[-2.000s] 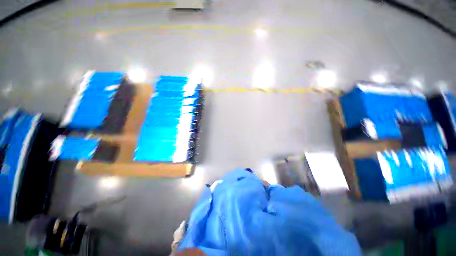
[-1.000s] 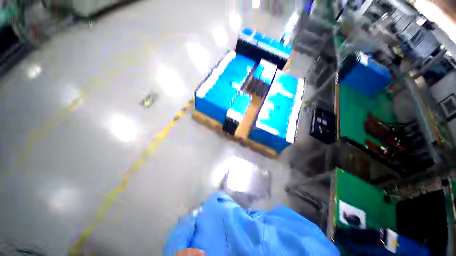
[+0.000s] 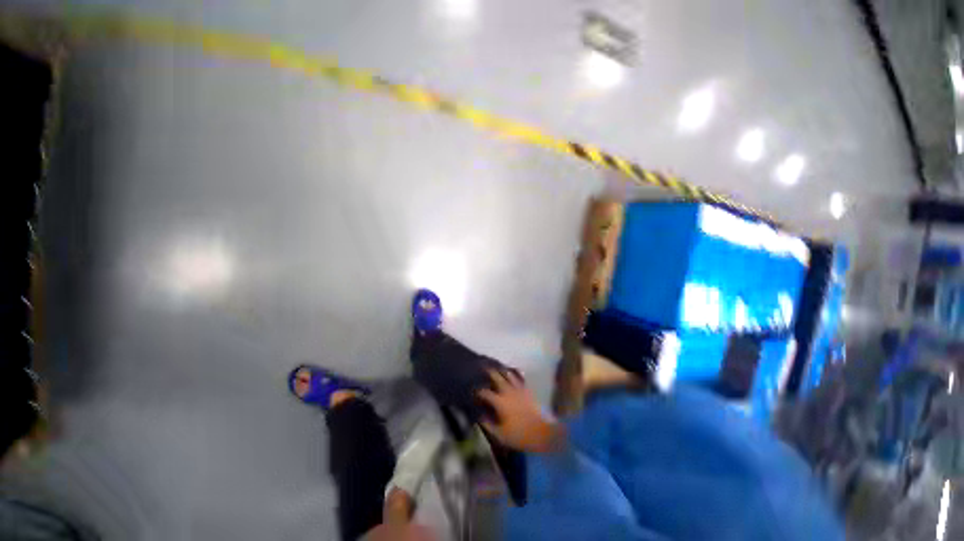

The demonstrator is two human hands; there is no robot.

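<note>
The view is blurred. My right hand (image 3: 516, 412) is bare, in a blue sleeve, in front of my dark trouser leg. Its fingers look apart and I see nothing in it. A pale, glove-like shape (image 3: 420, 449) at the bottom centre seems to be my left hand; its fingers cannot be made out. Bright-blue modules (image 3: 657, 264) stand in blocks on a tan base (image 3: 595, 259) to the right, with white ends and some dark parts. Neither hand touches them.
Grey shiny floor (image 3: 264, 190) lies ahead, with a yellow-and-black line (image 3: 507, 129) across it. My feet are in blue sandals (image 3: 427, 311). A dark object (image 3: 19, 243) stands at the left edge. Blurred equipment (image 3: 877, 412) is at the far right.
The view has turned left and down: the test bench has left it, and my feet and right hand have come in. The blue modules now show further right.
</note>
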